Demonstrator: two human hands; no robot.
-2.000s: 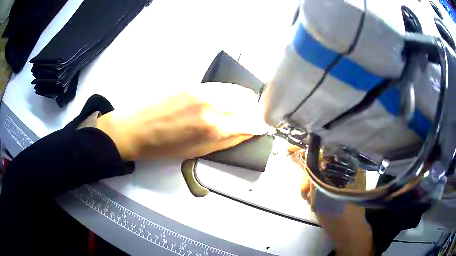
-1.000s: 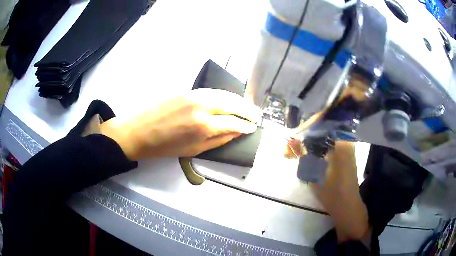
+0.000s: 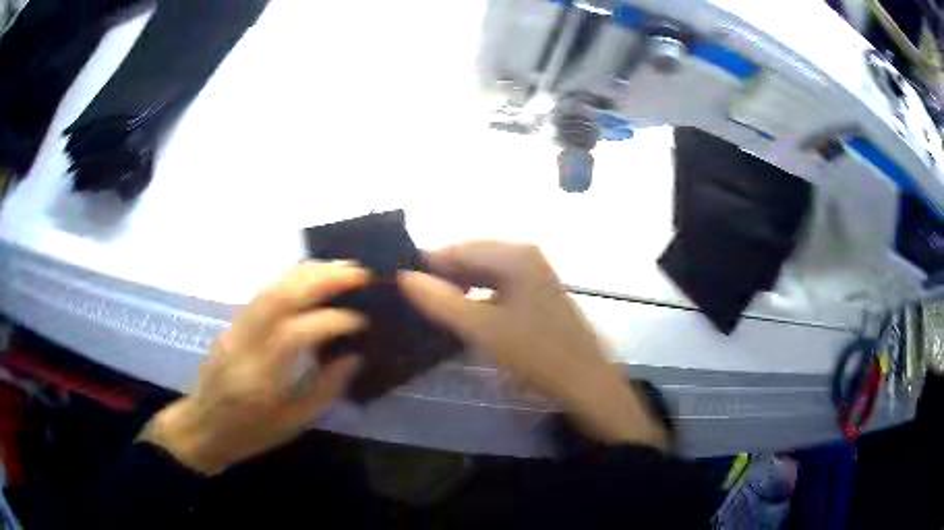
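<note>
A small black cut piece [image 3: 378,243] is held between my two hands over the front edge of the table. It is blurred by motion, so any fold in it cannot be told. My left hand [image 3: 274,357] pinches its left side with thumb and fingers. My right hand [image 3: 518,321] pinches its right side between thumb and fingers. The sewing machine's needle area [image 3: 528,109] is behind and to the right, apart from the piece.
A stack of black cut pieces [image 3: 155,93] lies at upper left. Black finished pieces [image 3: 730,223] lie right of the needle area. The ruler band [image 3: 135,311] runs along the front edge. Snips with red and dark handles [image 3: 861,383] lie at the far right edge.
Both hands have moved away from the needle, toward the table's front edge, with the black piece now lifted between them. The view has shifted right, showing the finished pieces and snips.
</note>
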